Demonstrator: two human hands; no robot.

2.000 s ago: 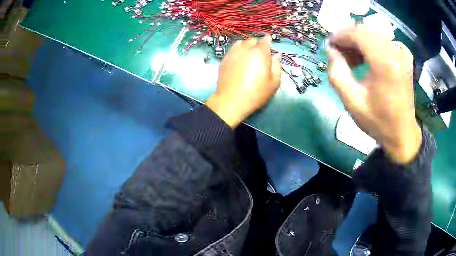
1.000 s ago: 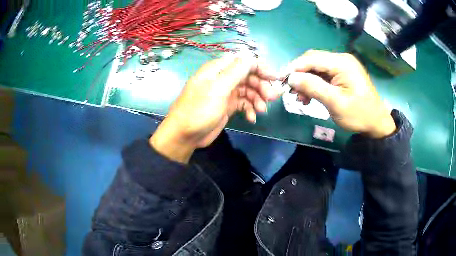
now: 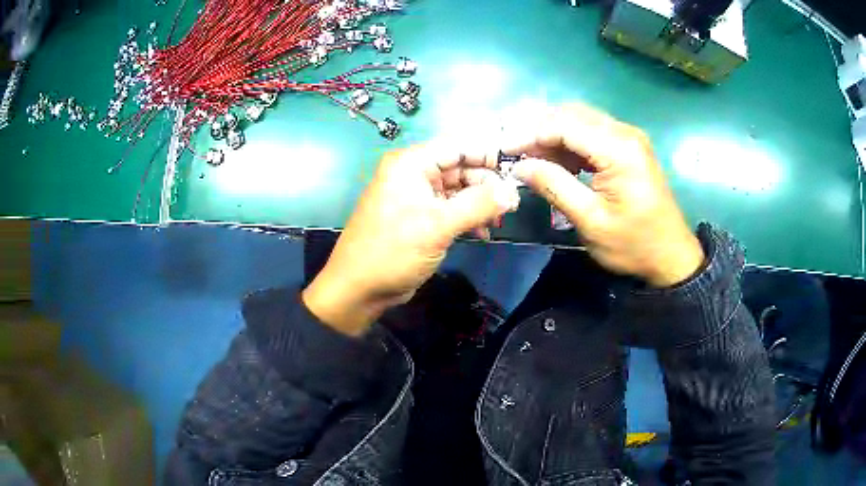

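My left hand (image 3: 408, 214) and my right hand (image 3: 603, 190) meet over the front of the green bench mat. Their fingertips close together on a small silver-and-black wired component (image 3: 510, 166). The fingers hide most of it. A bit of red shows below the left fingertips. A small pale label (image 3: 561, 219) shows partly below my right hand at the bench edge. The pile of wired components (image 3: 237, 47) lies at the upper left, with silver blocks towards the right and front, and tiny pale ends at the left.
A silver-grey screw feeder (image 3: 676, 38) with a yellowish side stands at the back right. Tiny pale bits (image 3: 59, 111) lie at the far left. White pieces (image 3: 855, 66) are at the right rim. Brown boxes (image 3: 81, 408) are at lower left beyond the blue floor (image 3: 171, 304).
The view has swung, so the pile now appears further left. My hands have come together on the small component. The white housing seen under my right hand before is no longer visible.
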